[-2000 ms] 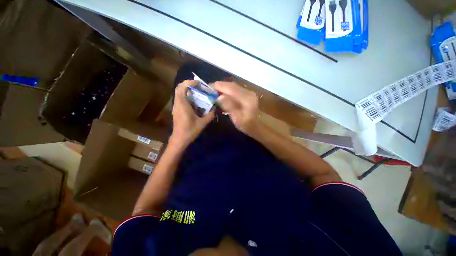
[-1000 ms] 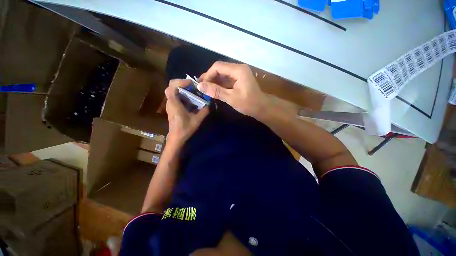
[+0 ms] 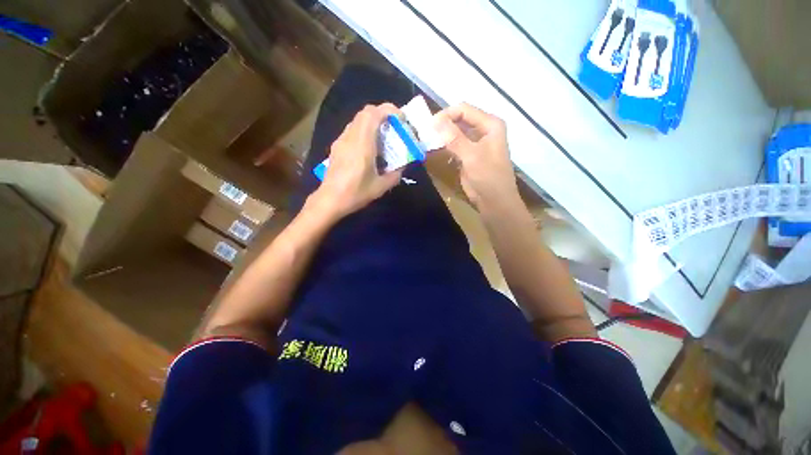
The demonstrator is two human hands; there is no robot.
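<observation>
A white and blue retail box [image 3: 394,151] is in my left hand [image 3: 356,164], held over my lap near the table edge. My left hand wraps around the box body. A blue end shows below the fingers. My right hand [image 3: 480,147] pinches a white flap or insert [image 3: 424,122] at the box's upper right end; which of the two it is I cannot tell. The inside of the box is hidden.
The white table [image 3: 569,133] holds flat cartons [image 3: 654,67] and a barcode label strip [image 3: 711,216], with blue-white boxes [image 3: 791,169] at the far right. Left are a carton of black cables [image 3: 147,98] and an open carton with smaller brown boxes [image 3: 216,229].
The box has turned and moved slightly right, showing more of its side. My right hand has moved from over the box to its end, on the white piece. The head view has tilted.
</observation>
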